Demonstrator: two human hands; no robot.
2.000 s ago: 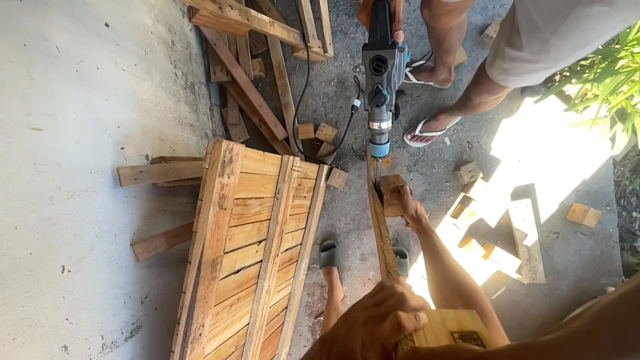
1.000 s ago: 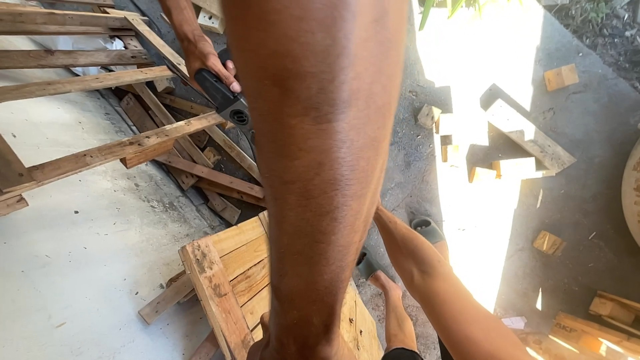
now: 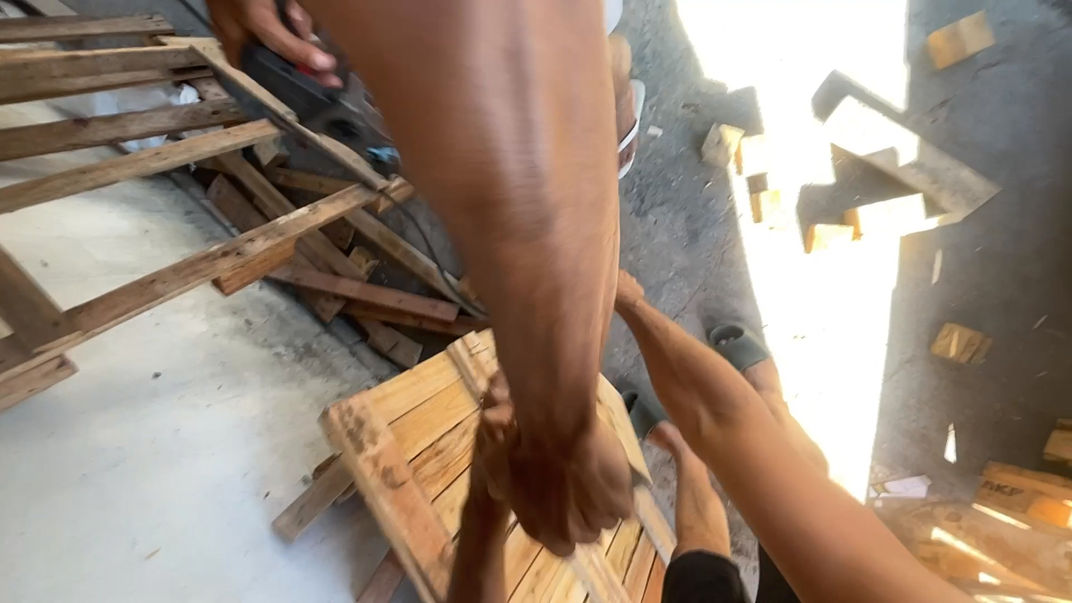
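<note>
A co-worker's forearm (image 3: 536, 209) crosses the middle of the head view, its closed hand (image 3: 569, 494) over a slatted wooden pallet panel (image 3: 389, 486). My left hand (image 3: 496, 435) rises from the bottom and lies against that hand; its fingers are blurred and partly covered, so what it holds is hidden. Stretching up from the lower right, my right arm ends in my right hand (image 3: 628, 293), mostly behind the forearm; its fingers cannot be made out. At upper left, the co-worker's other hand (image 3: 289, 42) holds a dark corded power tool (image 3: 306, 96), whose front end is hidden.
A slatted wooden frame (image 3: 201, 268) spans the left side. Loose boards (image 3: 368, 293) are heaped beside it. Wood offcuts (image 3: 959, 42) and a wide board (image 3: 930, 172) lie on the concrete floor at right. My feet in dark slippers (image 3: 735, 345) stand below my right arm.
The co-worker's forearm has come across the view over the panel. The narrow wood piece at the tool two seconds ago is out of sight. The view has shifted, bringing the slatted frame in at left.
</note>
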